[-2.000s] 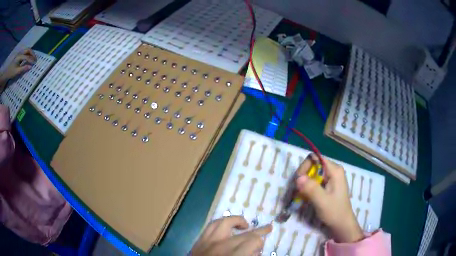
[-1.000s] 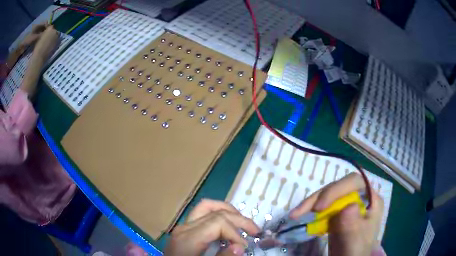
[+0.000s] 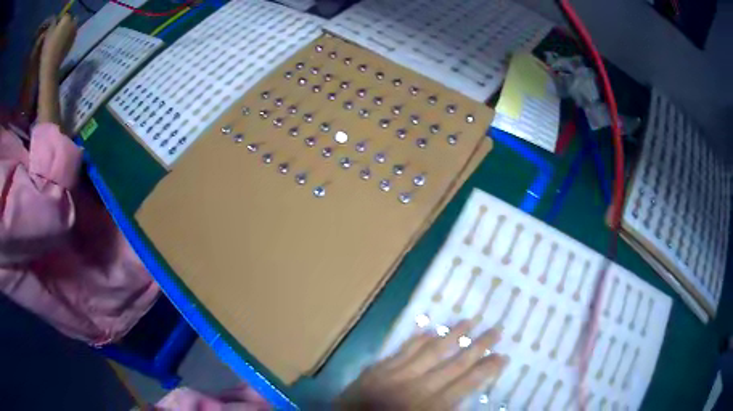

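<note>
A white board (image 3: 563, 257) at the lower right carries rows of slim tan dumbbell-shaped strips (image 3: 534, 329). Several bright round ends (image 3: 464, 341) show on it beside my left hand. My left hand (image 3: 438, 371) lies over the near left part of the board, palm down and fingers somewhat apart, with nothing visible held. It covers the parts beneath. My right hand and the yellow tool are out of view. The red cable (image 3: 612, 120) hangs down the right side, blurred over the board. A brown cardboard stack (image 3: 281, 265) carries rows of silver studs (image 3: 341, 137) on its upper half.
Filled white boards lie at the back left (image 3: 217, 72) and back (image 3: 442, 40). A stacked board (image 3: 683, 201) stands at right. A yellow-and-white paper (image 3: 530, 100) and crumpled plastic (image 3: 583, 84) lie behind. Blue edging (image 3: 173, 277) rims the bench. A person in pink (image 3: 68, 233) is at left.
My right hand and the yellow tool have left the picture. My left hand has flattened and its fingers have spread over the board. The view has shifted, so the boards appear further right.
</note>
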